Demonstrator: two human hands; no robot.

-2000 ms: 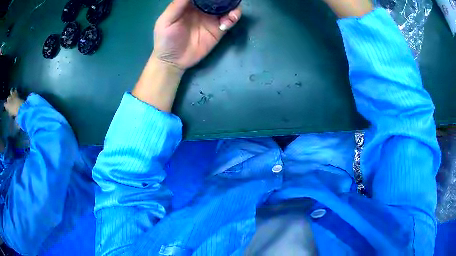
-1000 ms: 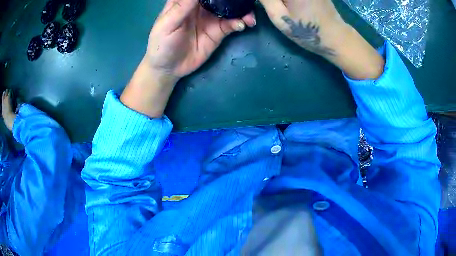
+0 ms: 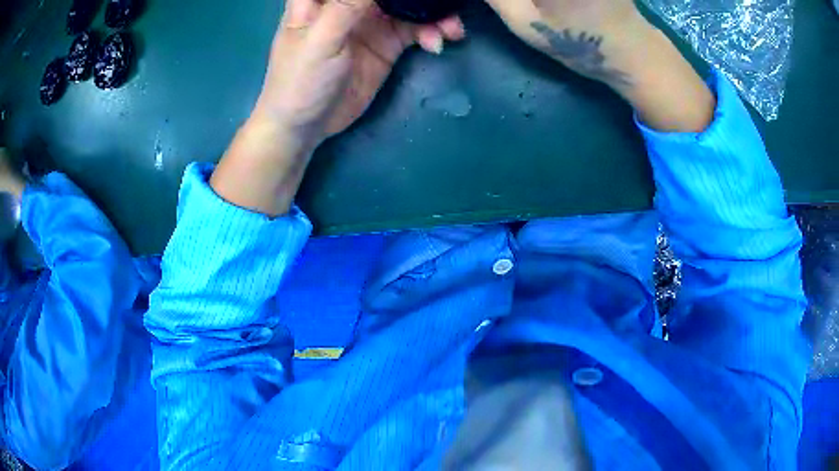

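A round black unit (image 3: 419, 7) is cut off by the top edge of the view. My left hand (image 3: 336, 69) is bare and holds it from the left, with fingertips showing under its right side. My right hand (image 3: 570, 32), tattooed near the wrist, reaches to the unit's right; its fingers are cut off by the top edge, so I cannot tell if it grips anything. Several shiny black units (image 3: 112, 61) lie in a cluster on the dark green table (image 3: 515, 166) at the upper left.
A crinkled clear plastic bag (image 3: 750, 51) lies on the table at the upper right. Another person's blue sleeve (image 3: 69, 304) and hand are at the left table edge. The table's near edge crosses below my wrists. Translucent wrap (image 3: 821, 285) is at the right, below the table edge.
My right hand has come in from the upper right to beside the black unit. The view has shifted, moving the unit cluster further left. My left hand keeps hold of the unit.
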